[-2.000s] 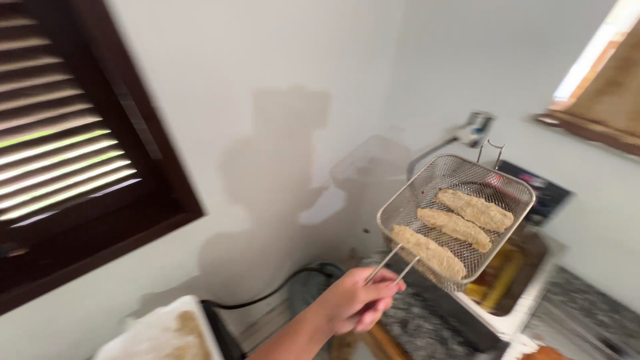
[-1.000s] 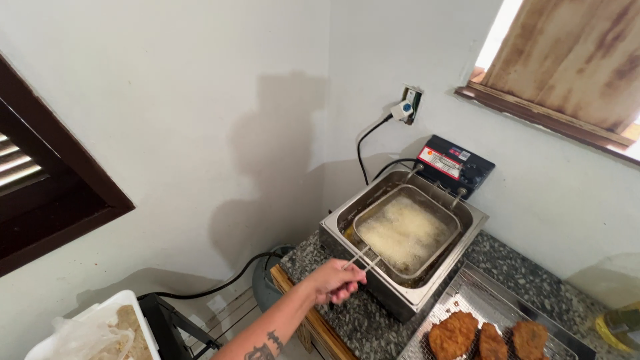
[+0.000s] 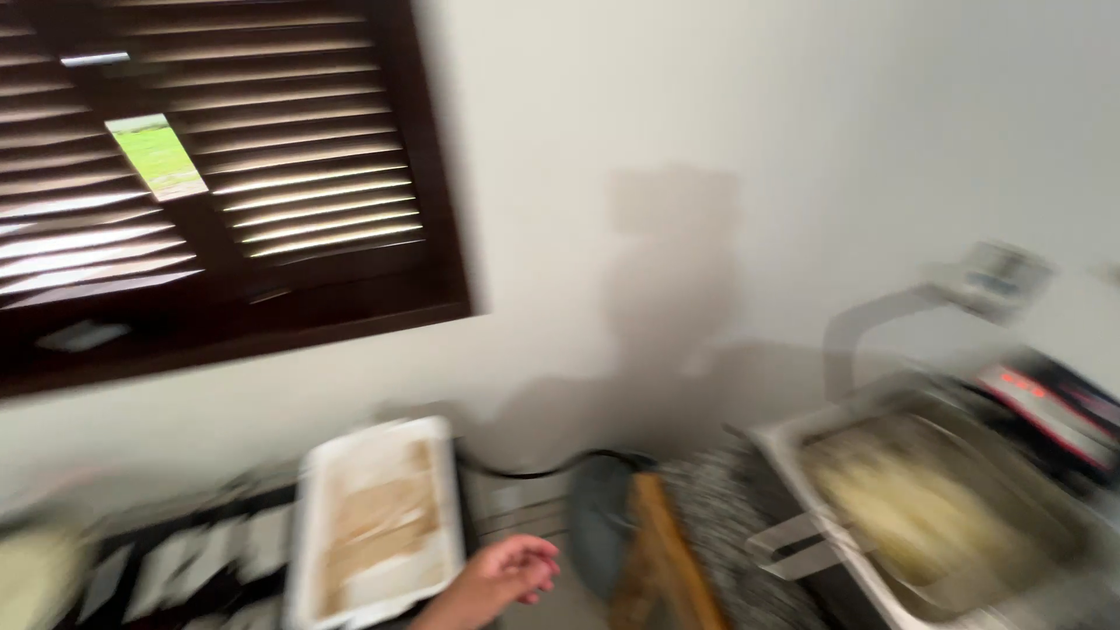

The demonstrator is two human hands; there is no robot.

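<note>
My right hand hangs with nothing in it beside the white plastic tray, its fingers loosely curled and apart. Tan breading crumbs lie in that tray. At the right stands a steel deep fryer, blurred, with pale bubbling oil around the food in its basket. The basket's wire handle sticks out over the near left edge, away from my hand. My left hand is out of the frame.
A granite counter with a wooden edge holds the fryer. A black power cord runs along the wall past a dark round bin. A louvred window is above the tray. A pale round bowl is far left.
Two seconds ago the hand held the basket with breaded strips in the air; one second ago it held the handle with the basket in the oil. The hand has let go and moved left. The view has swung left.
</note>
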